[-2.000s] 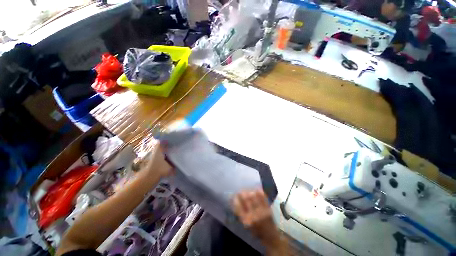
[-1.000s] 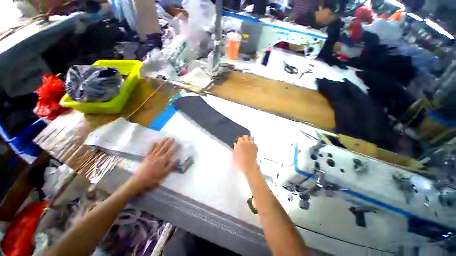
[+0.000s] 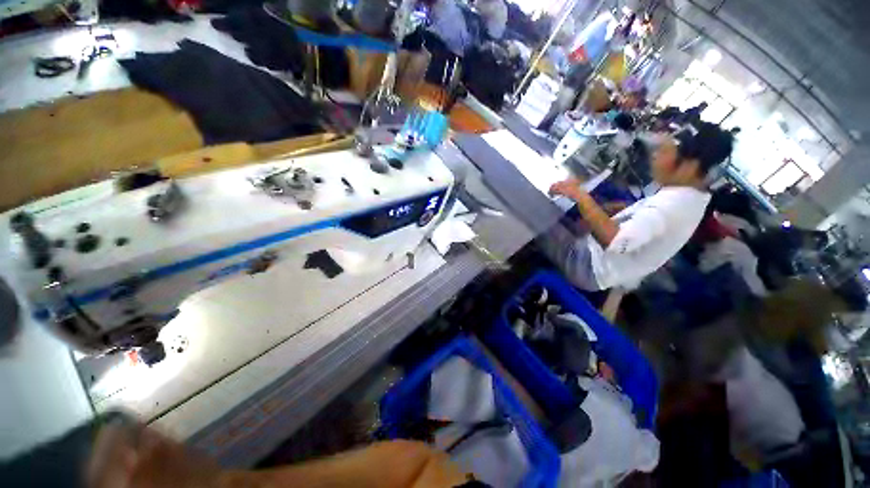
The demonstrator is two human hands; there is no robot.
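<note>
My right hand (image 3: 143,462) is blurred and cut off at the bottom left, on the front edge of the table. Its forearm reaches in from the bottom middle. Dark grey fabric (image 3: 48,459) lies beside its fingertips at the lower left corner; whether the fingers grip it cannot be told. My left hand is out of the picture. The white sewing machine (image 3: 277,229) with a blue stripe stands across the left, its lit needle area just above my right hand. A small dark object (image 3: 322,262) lies on the machine bed below the arm.
Blue crates (image 3: 548,457) with grey and pale pieces stand on the floor at lower middle. A person in a white top (image 3: 658,233) sits at another table beyond, hands on fabric. Dark cloth (image 3: 219,91), scissors (image 3: 54,66) and a brown board (image 3: 95,133) lie behind the machine.
The view has swung right, bringing in the machine's right end, crates and a seated person. The pale pieces, yellow basket and my left hand have left the picture.
</note>
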